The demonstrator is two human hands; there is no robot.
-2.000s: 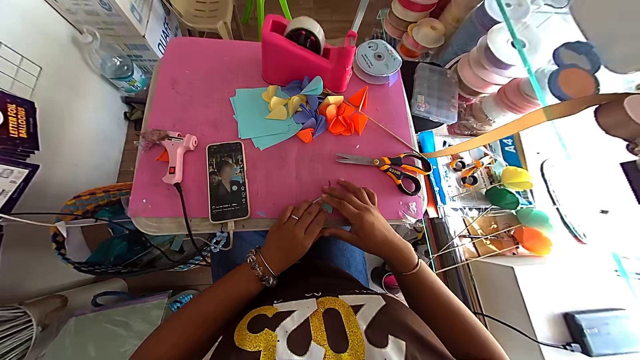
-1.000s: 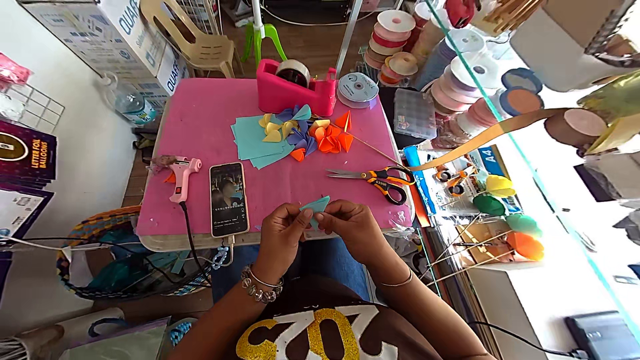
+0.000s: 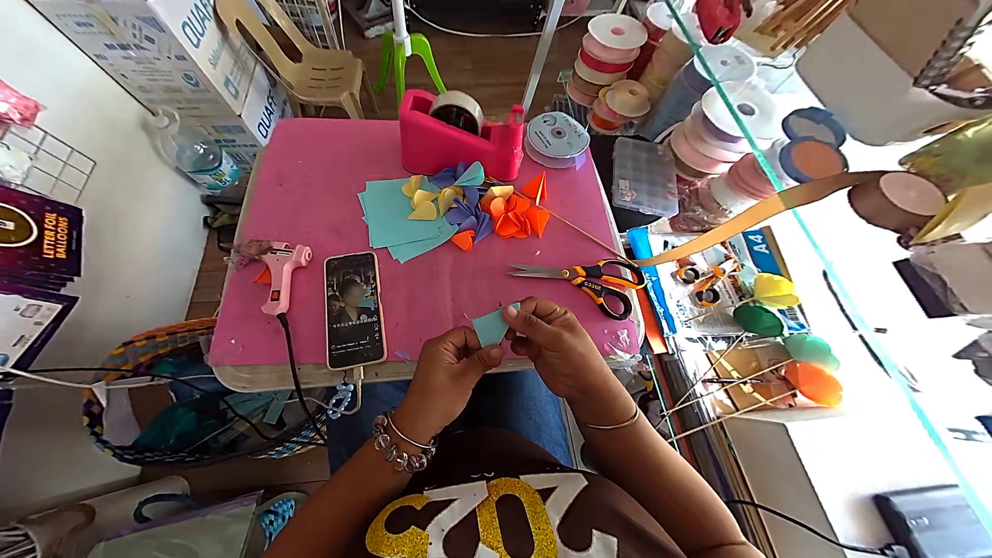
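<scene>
Between my two hands is a small piece of light blue paper [image 3: 491, 328]. My left hand [image 3: 449, 370] pinches its left and lower side, and my right hand [image 3: 554, 345] pinches its upper right corner. Both are at the near edge of the pink-topped table. Open-bladed scissors [image 3: 585, 280] with black and orange handles lie just beyond my right hand. Farther back are stacked light blue paper squares [image 3: 403, 225] and folded paper petals in orange [image 3: 511, 215], yellow and purple, one orange piece on a thin stick.
A smartphone [image 3: 354, 310] and a pink glue gun [image 3: 285, 279] with a cord lie at the left. A pink tape dispenser [image 3: 461, 139] and a ribbon spool [image 3: 556, 138] stand at the back. Ribbon rolls [image 3: 725, 116] and a woven basket [image 3: 151, 349] flank the table.
My hands have risen from low at the table edge, where the paper was mostly covered. The paper is now turned between my fingertips, showing a wider face than one second ago.
</scene>
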